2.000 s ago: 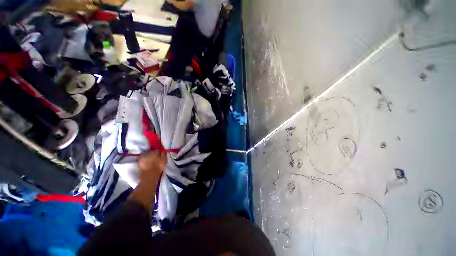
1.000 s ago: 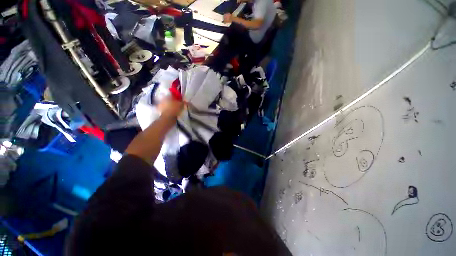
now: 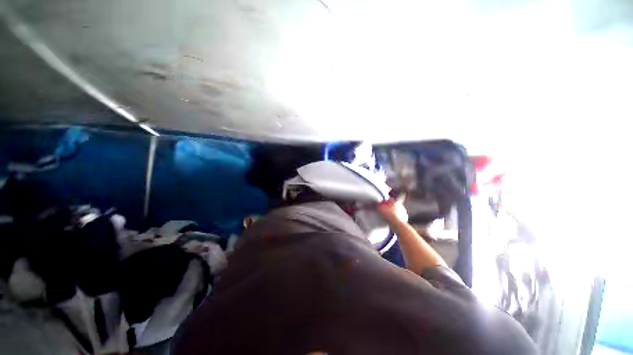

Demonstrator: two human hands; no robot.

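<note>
My right hand (image 3: 390, 208) is small and blurred at the end of a bare forearm on the right. It is closed on a bundle of white panels (image 3: 340, 182) with a dark edge, and a little red shows at the fingers. The bundle is partly hidden behind my brown-grey clothing. My left hand cannot be made out. A small skin-toned spot at the left edge of my clothing is too unclear to name.
Heaps of white and black cut pieces (image 3: 163, 291) lie at the lower left. The blue floor (image 3: 201, 170) runs along the pale wall (image 3: 173, 76). A dark-framed opening or panel (image 3: 463, 208) stands right of the hand. Bright glare washes out the upper right.
The view has swung round sharply. Earlier, my left hand gripped the red tie on a large white and black bundle. Now the white panels are by my right hand, and the sewing table is out of view.
</note>
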